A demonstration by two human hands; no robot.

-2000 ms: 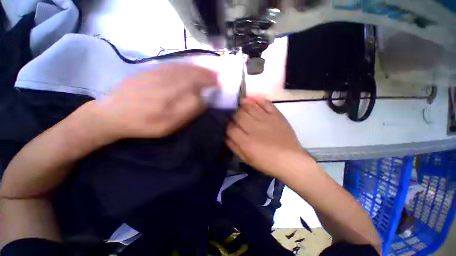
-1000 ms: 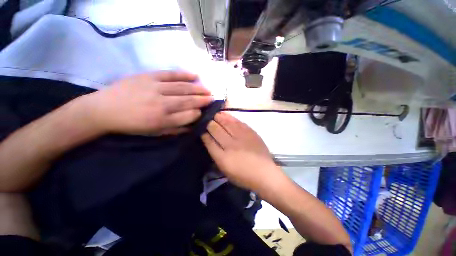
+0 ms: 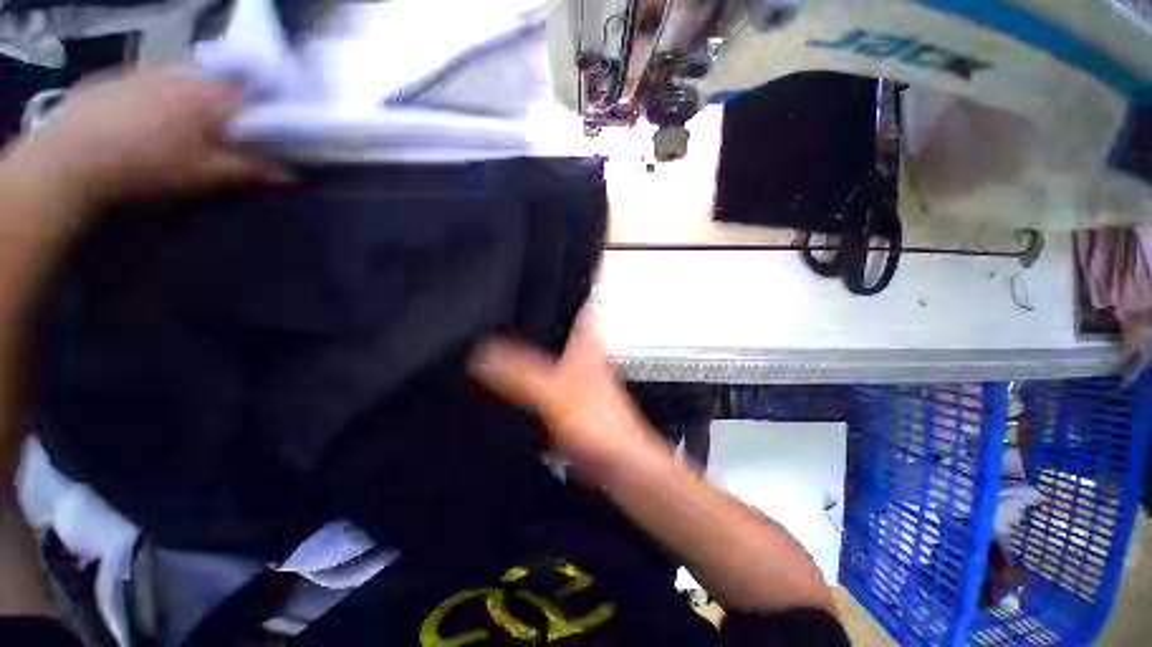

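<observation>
A black panel [image 3: 341, 278] lies spread at the left of the machine bed and hangs towards my lap. A white panel [image 3: 392, 133] runs along its upper edge, its right end near the presser foot [image 3: 606, 120]. My left hand [image 3: 139, 139], blurred, is at the far left and grips the white panel where it meets the black one. My right hand [image 3: 556, 386], also blurred, is at the lower right of the black panel, thumb over the cloth; whether it grips the cloth cannot be told.
The white sewing machine head [image 3: 809, 51] spans the top right. A black cloth pad [image 3: 790, 152] and black-handled scissors [image 3: 869, 247] lie right of the needle. A blue plastic basket [image 3: 929, 493] stands below the table edge [image 3: 859, 367]. Mixed black and white pieces [image 3: 335, 556] lie at the lap.
My left hand has moved from near the needle to the far left. My right hand has moved down from the needle area. The black panel now lies flatter and higher, with the white panel bunched above it.
</observation>
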